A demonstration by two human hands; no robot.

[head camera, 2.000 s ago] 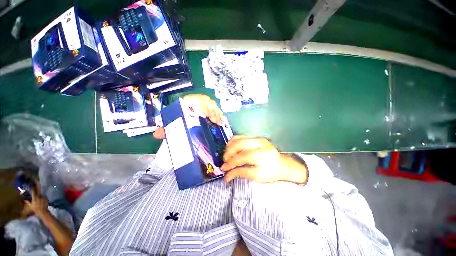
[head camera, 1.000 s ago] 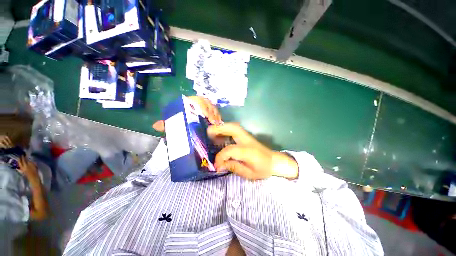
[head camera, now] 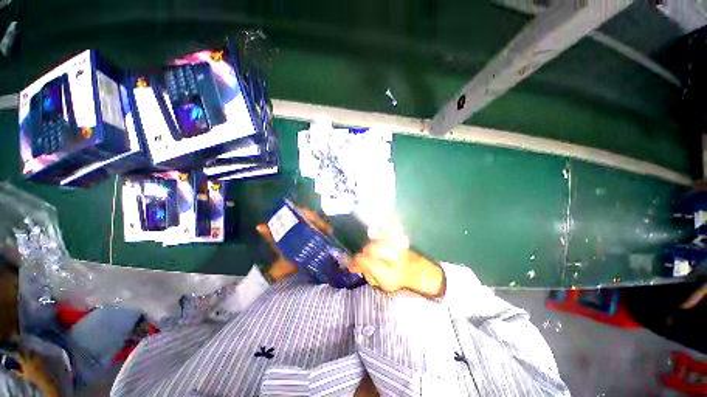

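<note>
A dark blue retail phone box [head camera: 310, 250] is held at my lap, tilted, with a narrow printed side and a small white label facing up. My left hand [head camera: 277, 246] grips it from the far left side, partly hidden behind the box. My right hand [head camera: 395, 266] is at its lower right end, fingertips touching the box edge; glare blurs the fingers. A crumpled whitish sticker sheet [head camera: 346, 167] lies on the green bench [head camera: 488, 205] just beyond my hands.
Stacked retail boxes [head camera: 198, 108] stand at the left of the bench, with lower ones [head camera: 159, 208] nearer me. A metal post [head camera: 512, 70] rises behind the rail. Clear plastic [head camera: 35, 233] is at left, with part of another person below it. A red stool [head camera: 593, 306] is at right.
The box has been turned, so its printed phone front no longer shows and a narrow blue side faces up. My right hand has moved to its lower right end. The camera view has shifted.
</note>
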